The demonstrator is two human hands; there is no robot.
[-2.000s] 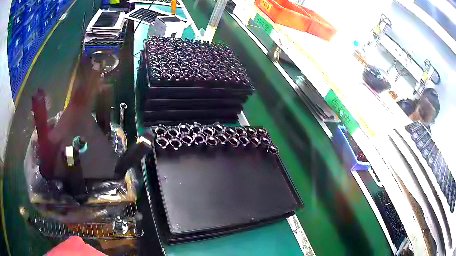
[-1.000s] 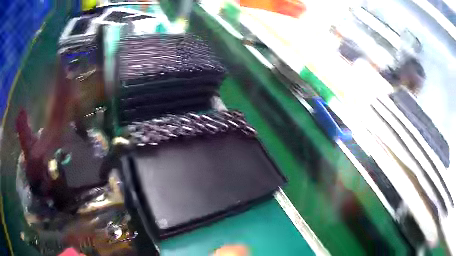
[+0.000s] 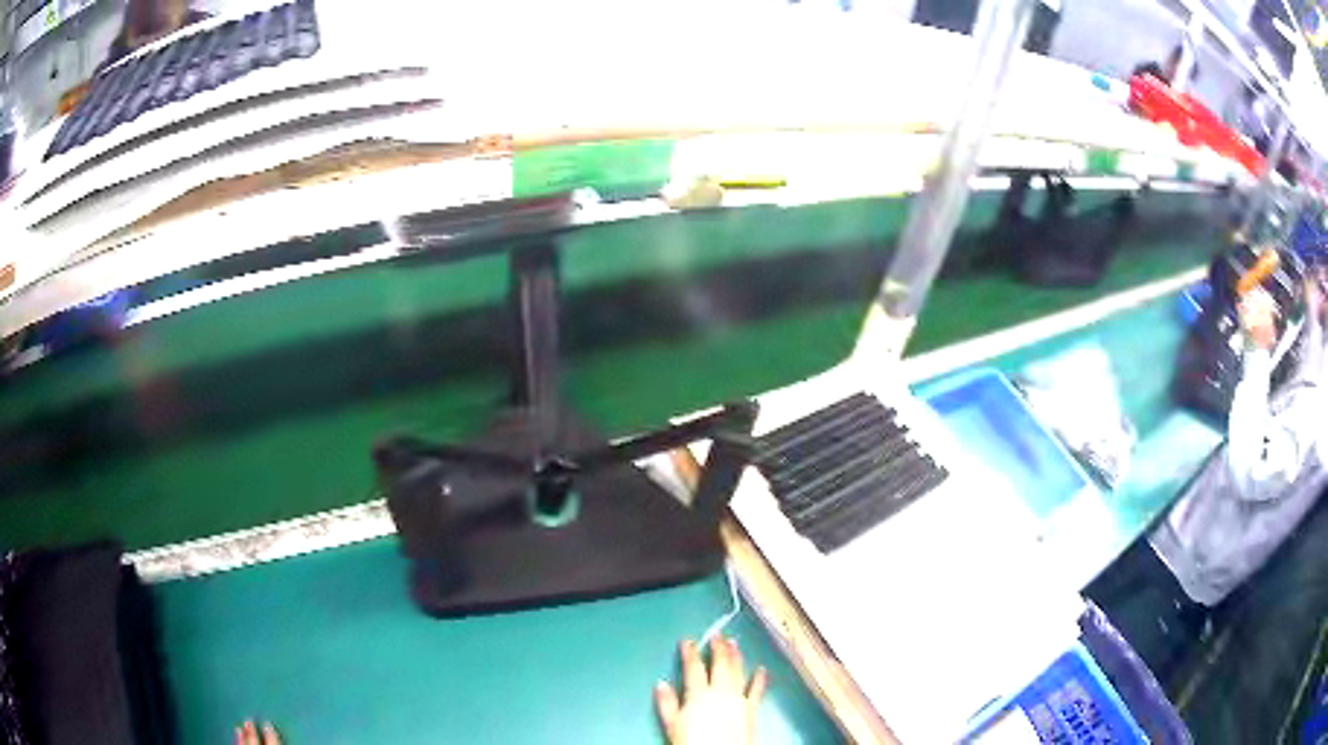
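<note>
A black assembled stand [image 3: 626,560] lies on the teal bench mat in front of me. It has a broad plate with a pale teal ring near its middle, two side arms and one arm sticking up towards the conveyor. My right hand [image 3: 714,702] is at the bottom edge below the stand, fingers spread and empty, not touching it. A thin white strand lies by its fingertips. Only the fingertips of my left hand [image 3: 257,734] show at the bottom edge; the rest is cut off.
Black bars [image 3: 852,469] lie in a row on stacked white sheets [image 3: 903,626] at right. A blue tray [image 3: 1005,437], a clear bag [image 3: 1078,408] and a blue basket [image 3: 1070,706] are beside them. Black trays [image 3: 80,648] stand at left. A person [image 3: 1253,480] works at far right; a metal post rises behind.
The view has swung right, from the stacked trays and the fixture to the bench with the stand. Both hands now show at the bottom edge.
</note>
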